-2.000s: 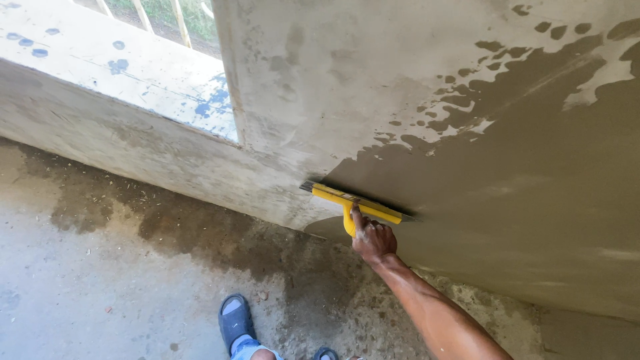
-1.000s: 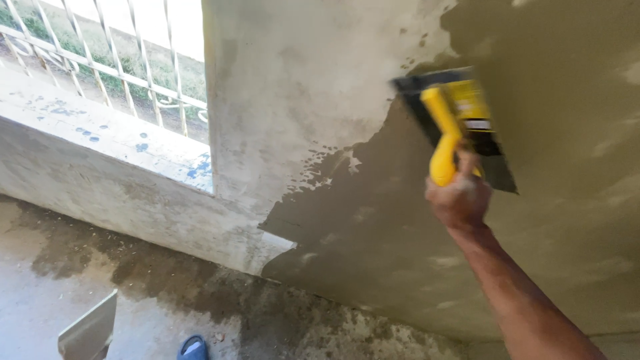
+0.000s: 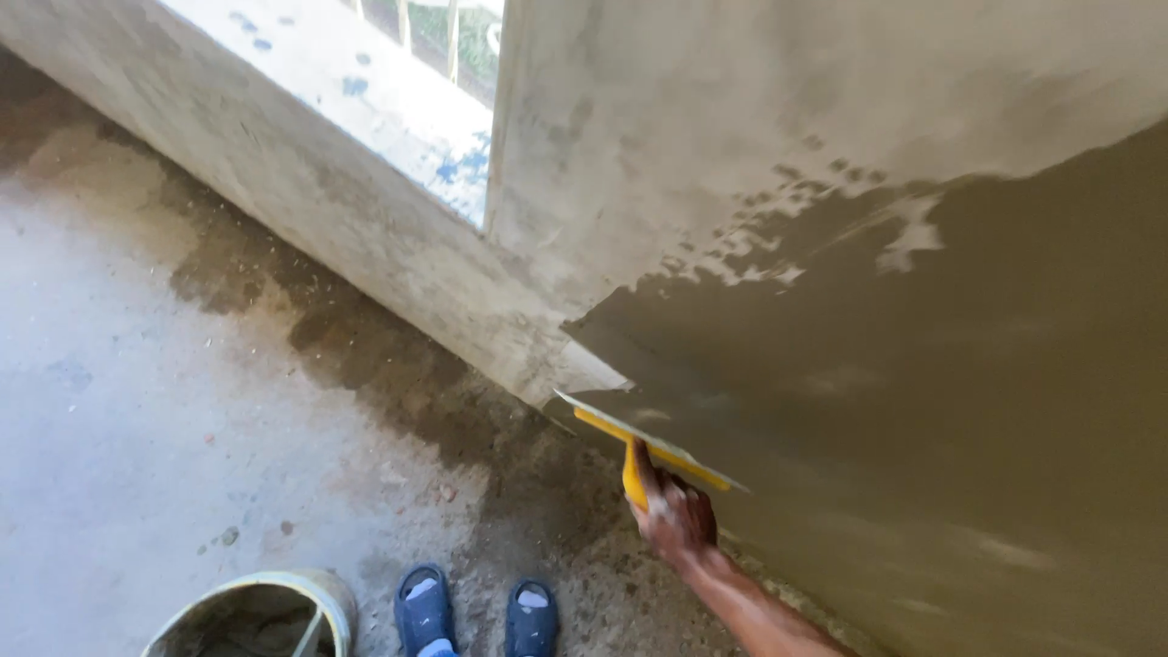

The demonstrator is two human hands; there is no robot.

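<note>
My right hand (image 3: 675, 516) grips the yellow handle of a wide plastering trowel (image 3: 652, 443). The trowel's long blade lies edge-on against the low part of the wall, near the corner where wall and floor meet. Darker wet plaster (image 3: 912, 392) covers the lower right of the wall, with an uneven, spotted upper edge. Above it the wall (image 3: 639, 109) is paler grey. A small pale patch (image 3: 593, 365) shows just above the blade's far end. My left hand is not in view.
At the lower left a bucket (image 3: 342, 607) holds grey material and a flat tool (image 3: 310, 634). My feet in blue slides (image 3: 424, 607) stand beside it on the concrete floor (image 3: 137, 411). A splashed window sill (image 3: 401, 100) with metal bars (image 3: 453, 41) lies at the upper left.
My right hand has brought the trowel down from higher on the wall to the low part near the floor. The flat tool seen at the lower left a second ago now shows inside the bucket.
</note>
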